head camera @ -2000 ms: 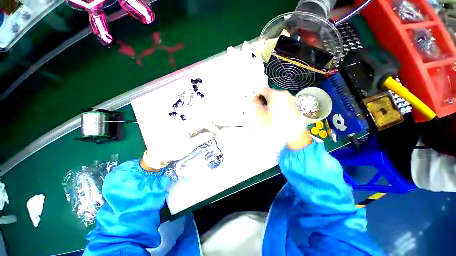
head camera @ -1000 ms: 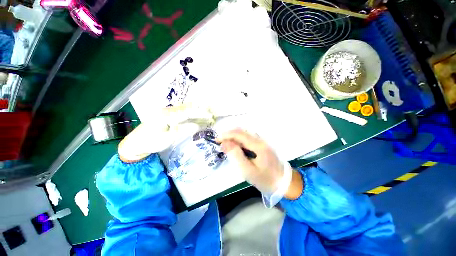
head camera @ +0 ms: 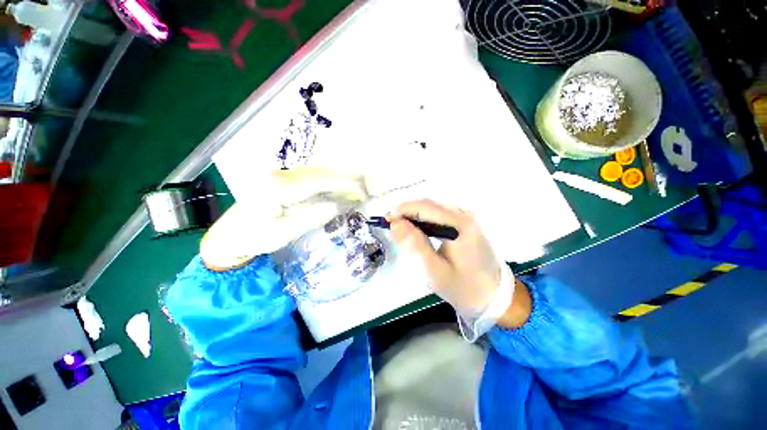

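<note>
My gloved right hand (head camera: 458, 260) holds dark tweezers (head camera: 433, 228), their tip at dark parts at the top of a clear plastic bag (head camera: 324, 267). My gloved left hand (head camera: 294, 206) lies over the white sheet (head camera: 471, 151) beside the bag, with a thin silvery strand of solder wire (head camera: 399, 188) coming out past its fingertips. Whether its fingers hold anything else is hidden. A cluster of black wired parts (head camera: 313, 105) lies on the far side of the sheet.
A solder spool (head camera: 172, 209) stands left of the sheet. To the right are a cream cup (head camera: 551, 126) with silvery filling, orange-yellow round pieces (head camera: 611, 171), a white strip (head camera: 593, 187) and a round black fan guard (head camera: 538, 29). Small white scraps (head camera: 139, 334) lie at the left.
My right hand has come from beside the cup to the bag and now holds dark tweezers; the soldering iron has left view. Since one second ago the tweezers have shifted slightly and lie flatter.
</note>
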